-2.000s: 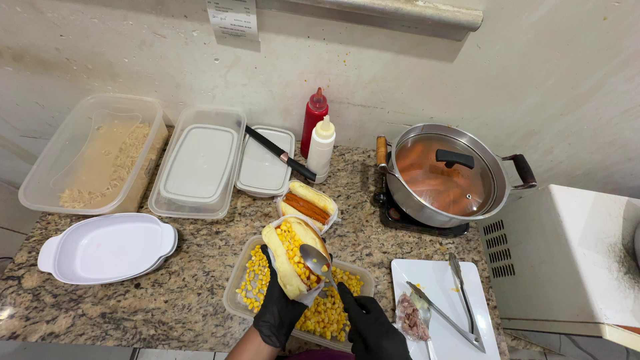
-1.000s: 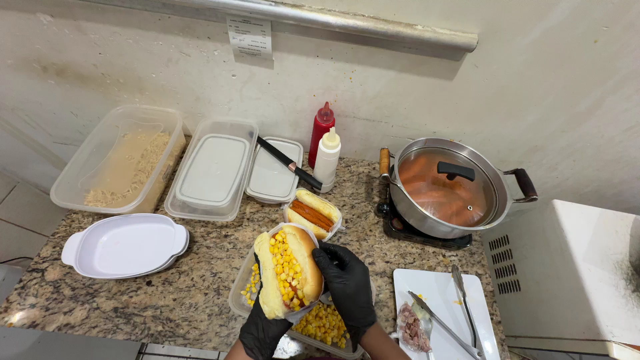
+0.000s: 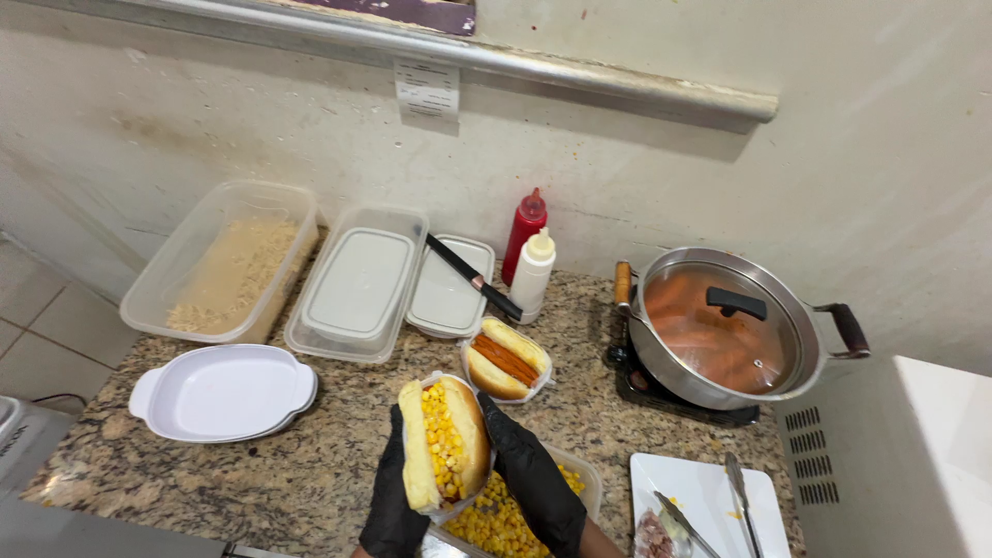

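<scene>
A split bun filled with corn kernels [image 3: 443, 446], in a thin white wrapper or dish, is held between both my black-gloved hands. My left hand [image 3: 394, 488] grips it from the left and below; my right hand [image 3: 528, 473] presses its right side. Beneath them a plastic container of corn [image 3: 504, 519] is partly hidden. Just behind the held bun, another bun with sausage [image 3: 508, 359] rests in a white holder on the granite counter. A white squeeze bottle [image 3: 533, 275] and a red one [image 3: 525, 232] stand behind it.
A lidded pot of sausages [image 3: 721, 333] sits on a black burner at right. Tongs [image 3: 744, 496] lie on a white plate [image 3: 651, 473]. Left are oval white dishes [image 3: 225, 395], a container of shredded food [image 3: 232, 271], lidded tubs [image 3: 360, 283] and a black-handled knife [image 3: 473, 277].
The spoon that my right hand held two seconds ago is out of that hand, which now holds the bun's right side. The view has tilted upward.
</scene>
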